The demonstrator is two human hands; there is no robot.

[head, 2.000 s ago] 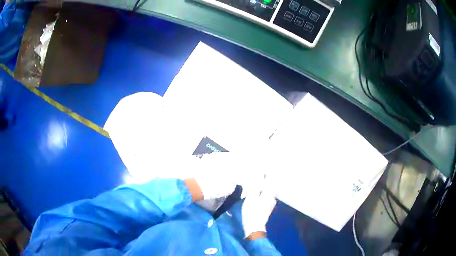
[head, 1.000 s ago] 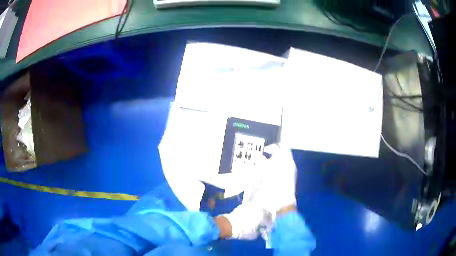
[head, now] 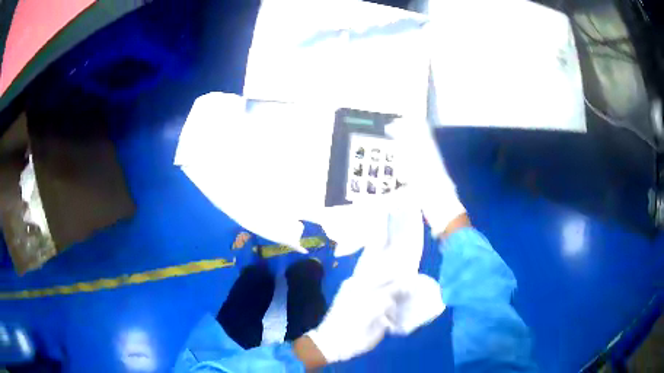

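A retail box (head: 338, 164) with a black face, a white picture grid and a small green brand word lies among glaring white sheets or flaps (head: 233, 156) of an open white carton (head: 335, 65). My right hand (head: 433, 182), in a white glove, lies along the box's right edge, its fingers over the upper right corner; glare hides whether they grip it. My left hand (head: 357, 320), also gloved, is below the box, nearer to me, beside bunched white material. Its fingers blur into the white, so its hold cannot be told.
A second white carton (head: 510, 65) stands at the upper right. A brown carton (head: 80, 182) with clear plastic inside is on the blue floor at left. A red mat (head: 40, 33) shows on the bench, upper left. A yellow floor line (head: 145, 277) runs near my dark-clothed legs.
The view has tilted down, so the bench has mostly left it. My right hand has slid up along the box, whose picture grid shows more. My left hand has moved off below it.
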